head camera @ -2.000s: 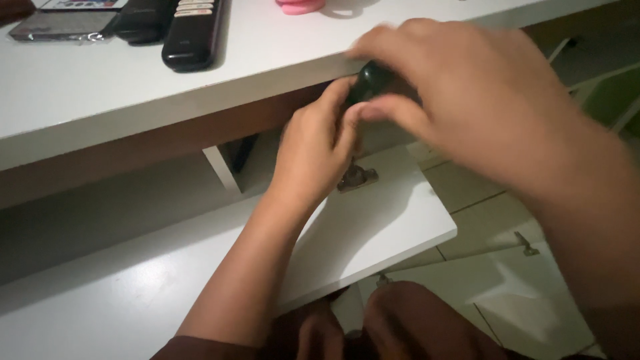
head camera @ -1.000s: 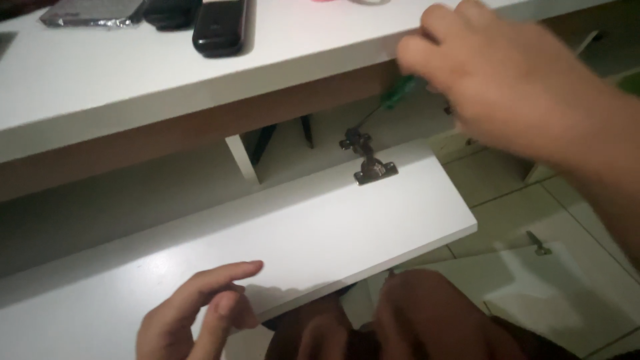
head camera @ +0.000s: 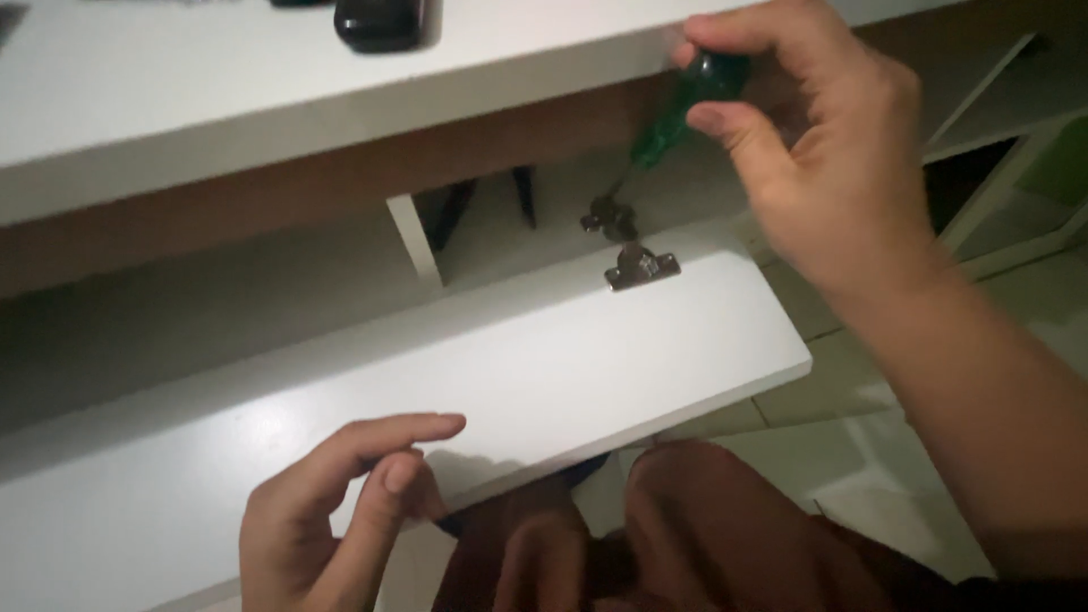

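My right hand (head camera: 816,136) holds a screwdriver with a green handle (head camera: 667,127) between thumb and fingers. Its thin shaft slants down to the metal cabinet hinge (head camera: 610,217), whose arm lies against the inner panel. The hinge's cup plate (head camera: 643,267) is fixed to the white flap door (head camera: 544,357), which is swung down. Over the front edge of that door, at lower left, is my left hand (head camera: 340,510), its thumb and index finger apart and nothing between them. Whether its other fingers touch the door I cannot tell.
Above the flap runs the white tabletop (head camera: 212,110), with a black handheld device (head camera: 380,24) on it. A white divider (head camera: 416,240) stands inside the compartment, dark pointed objects (head camera: 524,195) beside it. My knees are below the flap, over a tiled floor (head camera: 816,382).
My left hand, near the screwdriver and my right hand two seconds ago, has moved down to the flap's front edge. The hinge, partly covered then, is now in plain sight.
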